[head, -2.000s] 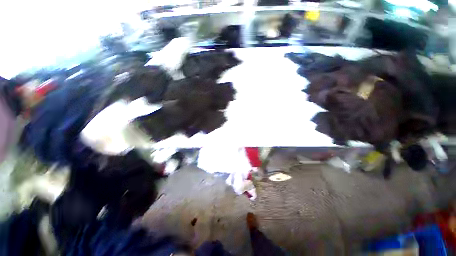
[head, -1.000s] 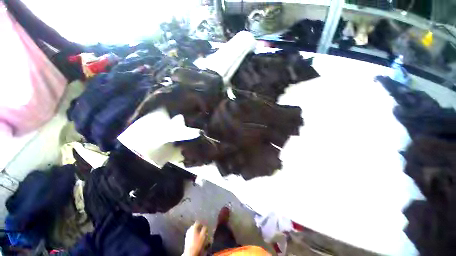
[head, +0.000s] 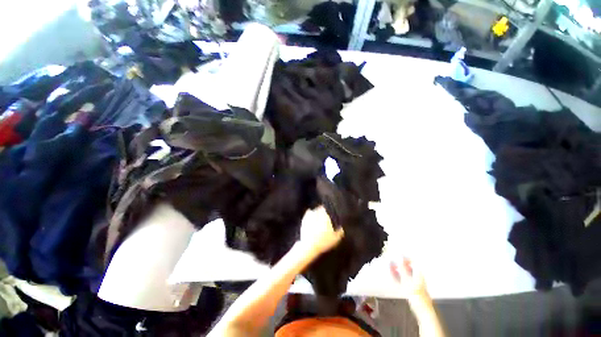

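Observation:
A heap of dark brown-black cut garment pieces (head: 263,178) lies on the left part of a white table (head: 435,224). My left hand (head: 321,230) is closed on the near right part of this heap and holds dark cloth; some cloth hangs over the table's front edge below it. My right hand (head: 408,275) is over the front edge of the table, right of the heap, blurred, with fingers apart and no cloth seen in it. A small white patch shows on the cloth above my left hand.
A second dark heap (head: 547,178) lies at the table's right side. Navy garments (head: 53,178) are piled at the left. White sheets or rolls (head: 148,257) lie at the near left and behind the heap. A small bluish-white object (head: 460,66) stands at the back. Metal shelving is behind.
The view has moved nearer to the left heap. My left hand has come up from below the table edge and taken hold of dark cloth. My right hand has come into view.

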